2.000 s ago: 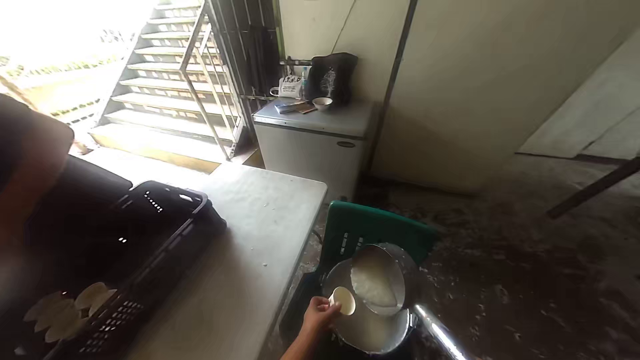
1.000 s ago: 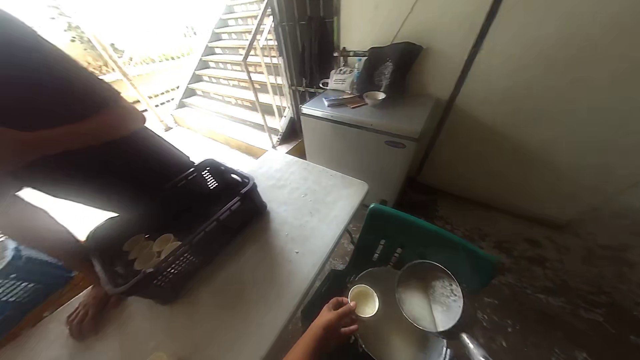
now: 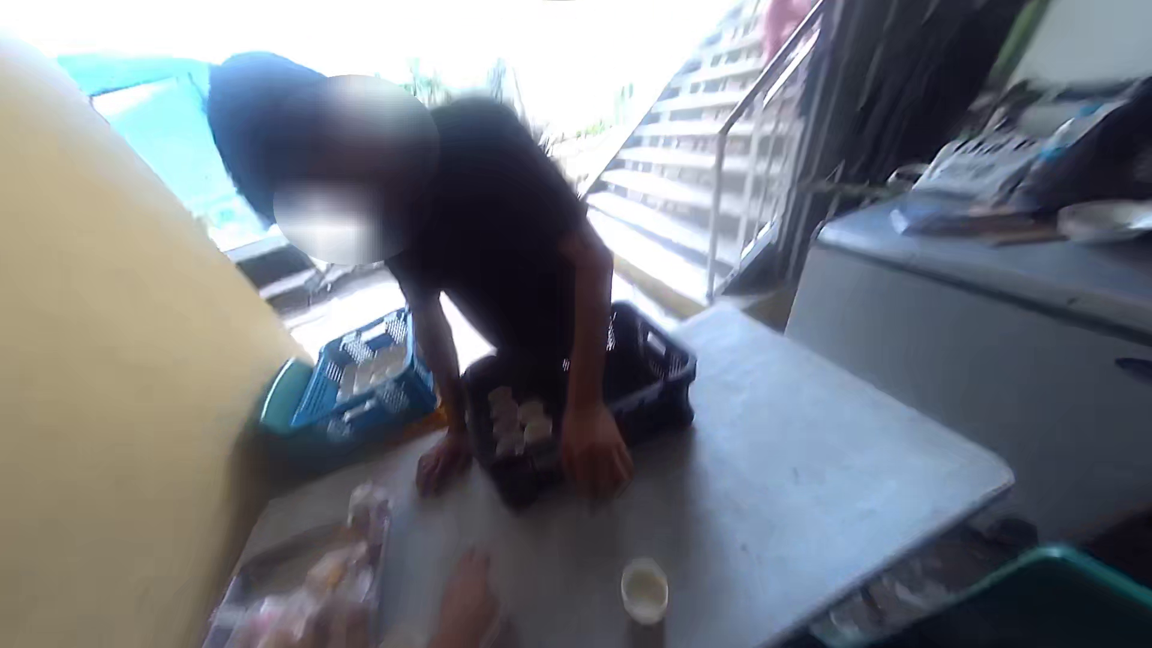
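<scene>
My left hand (image 3: 468,594) is blurred at the bottom edge, over the table (image 3: 810,477), left of a small cup (image 3: 644,589) with pale contents. A gap separates the hand from this cup; its finger pose and any held thing are unclear. My right hand is out of view. Left of my left hand lies a blurred tray (image 3: 306,567) or plastic-wrapped pack of pale and pinkish items. Beyond the hand, a black plastic crate (image 3: 652,396) holds several pale cups (image 3: 517,423) at its left end.
Another person (image 3: 504,207) leans over the crate, one hand (image 3: 594,450) at its near side, the other (image 3: 443,463) on the table. A blue crate (image 3: 409,382) with pale items stands at left. At right are a white chest freezer (image 3: 972,360) and a green chair (image 3: 1035,585).
The view has swung far left, and the pot is out of view. The small cup, earlier in my left hand over the pot, is now apart from that hand at the table.
</scene>
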